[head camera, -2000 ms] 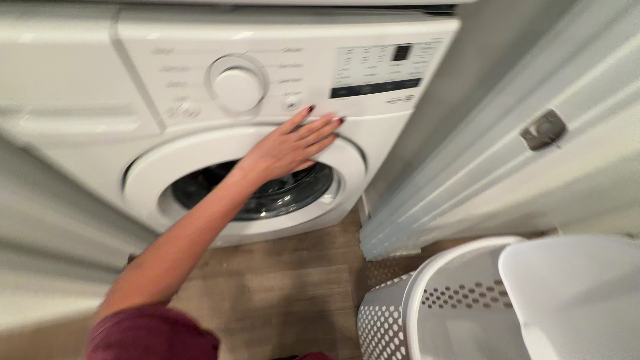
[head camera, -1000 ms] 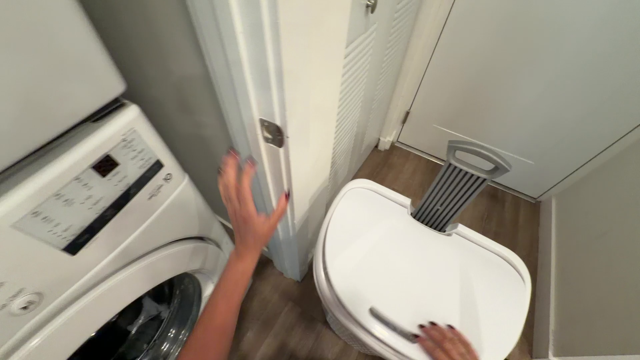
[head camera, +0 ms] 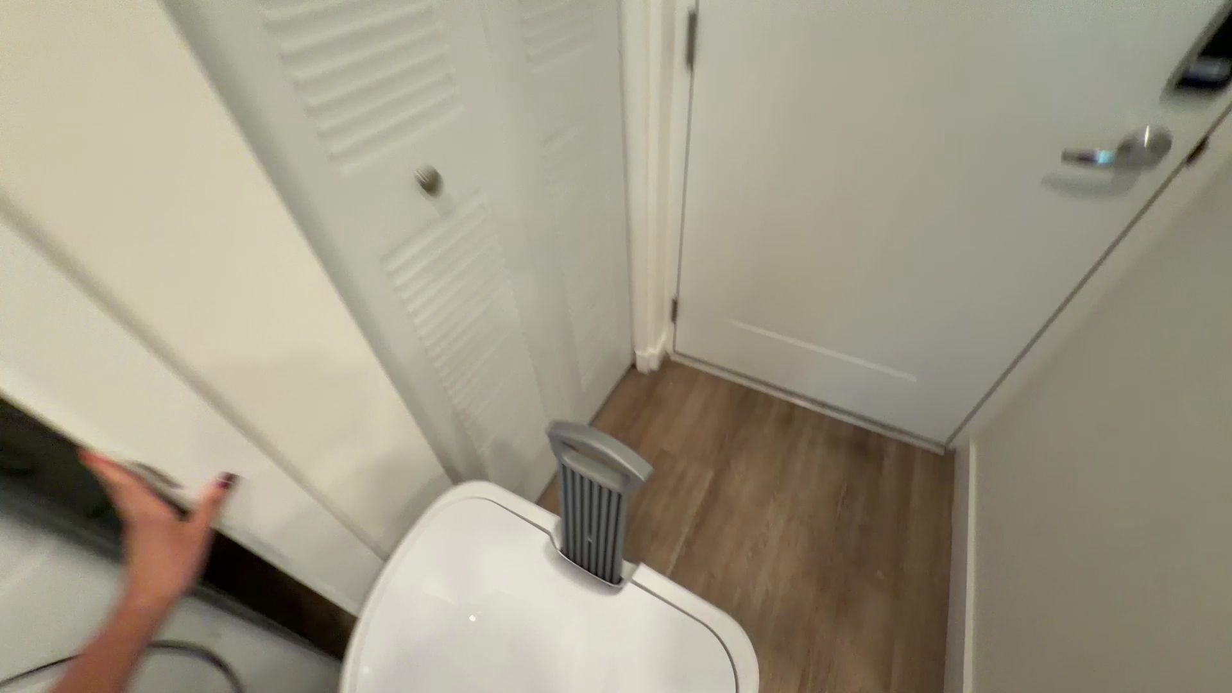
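Observation:
My left hand [head camera: 159,539] is at the lower left, thumb and fingers apart, at the edge of a white door frame [head camera: 192,433]; whether it touches the frame is unclear from the blur. Nothing is held in it. A white laundry hamper with its lid [head camera: 520,626] down stands at the bottom centre, and a grey ribbed handle [head camera: 592,500] rises from its far side. My right hand is out of view.
White louvered closet doors [head camera: 462,289] with a round knob [head camera: 428,180] stand beyond the frame. A white door [head camera: 847,212] with a metal lever handle [head camera: 1121,154] is ahead. A wall [head camera: 1107,462] borders the wood-look floor [head camera: 789,520] on the right.
The view has swung right, away from the washing machine. The hamper's lid, raised two seconds ago, is down. My right hand, on the lid one second ago, has left the view.

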